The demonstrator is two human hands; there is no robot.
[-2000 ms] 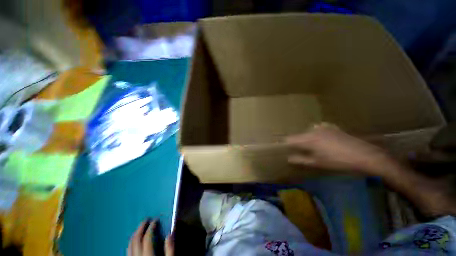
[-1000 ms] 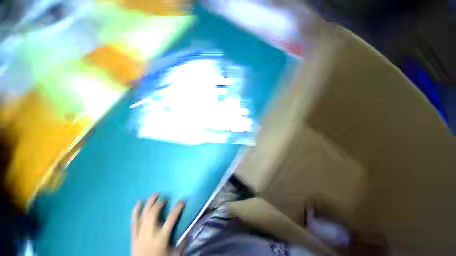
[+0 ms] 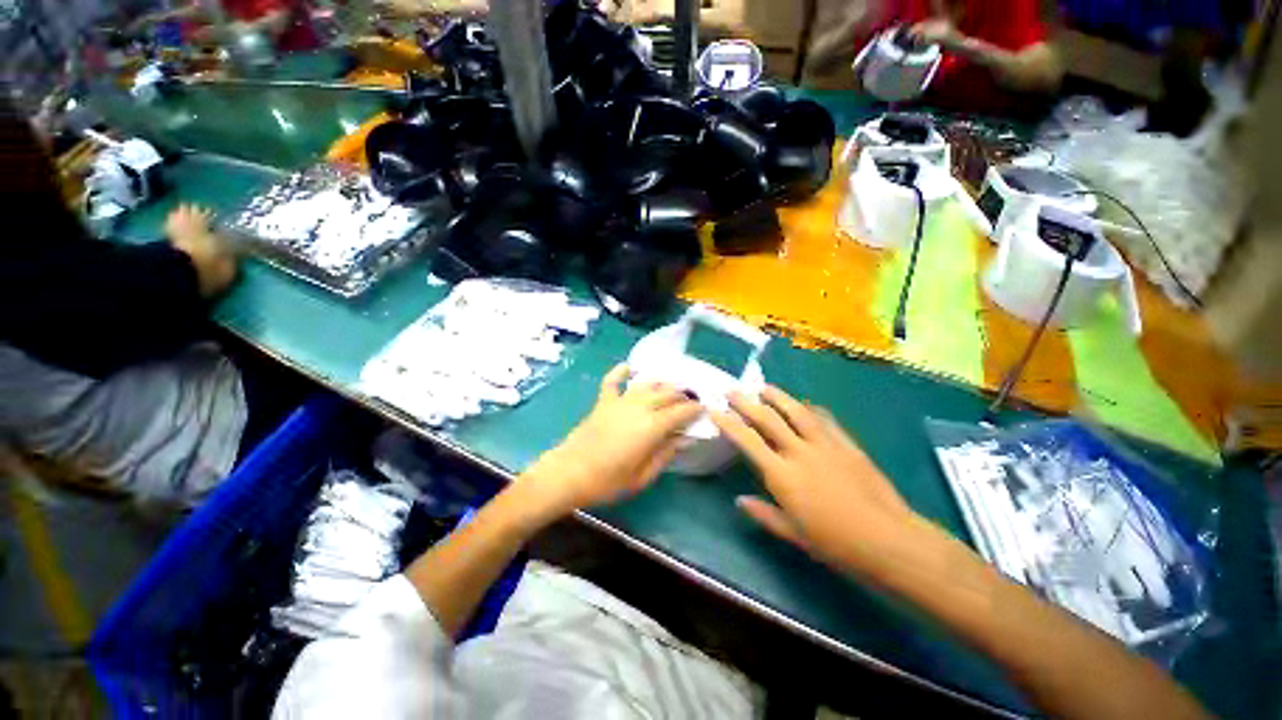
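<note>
A white round housing stands on the green bench, its open rectangular frame pointing away from me. My left hand holds the near left side of the housing, fingertips at its centre. My right hand reaches over from the right, its index fingertip at the centre close to my left fingertips, thumb apart and lower. Whether a small part sits between the fingertips is hidden. A clear bag of white parts lies to the left, and another bag of slim white parts lies to the right.
Black cup-shaped covers are heaped behind. White housings with dark cables stand on orange and green sheeting. A clear tray of small white parts is left. A blue crate is below the bench. A person's hand rests left; another person is behind.
The view has swung from the open carton to the bench, and the carton is out of view. Both hands are now at the white housing; earlier my left hand lay on the bench.
</note>
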